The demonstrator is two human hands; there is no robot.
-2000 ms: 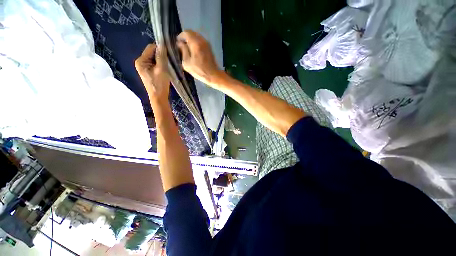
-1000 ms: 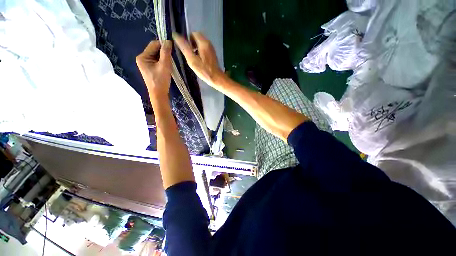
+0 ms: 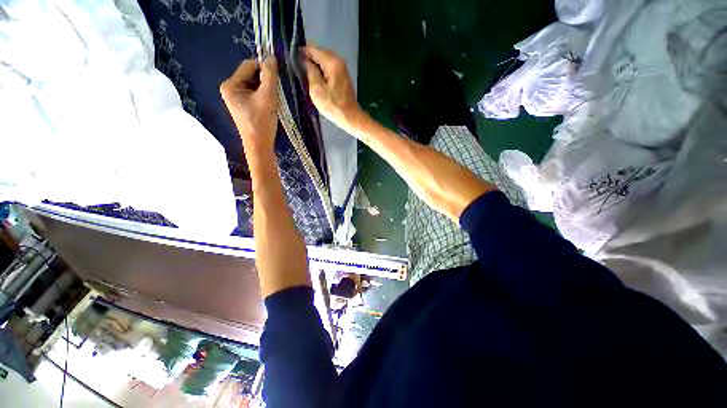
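Stacked fabric edges (image 3: 301,151), narrow pale and dark bands, run down the side of the table. Dark navy patterned fabric (image 3: 209,60) with a pale geometric motif lies left of them. My left hand (image 3: 253,96) pinches the pale bands between thumb and fingers. My right hand (image 3: 328,84) is just to the right, its bent fingertips gripping the darker fabric edges. The bands part slightly between the two hands. The upper ends of the bands run out of the picture.
White sheeting (image 3: 104,127) covers the cloth at left. A marked white strip (image 3: 363,264) runs along the table end. Bulging white sacks (image 3: 622,159), one with black handwriting, stand at right. Scraps lie on the green floor (image 3: 383,191). A brown panel (image 3: 151,275) is at lower left.
My right hand was loose with fingers extended a second ago; its fingertips have now closed on the darker edges. My left hand has shifted slightly right, still pinching. The bands are more spread.
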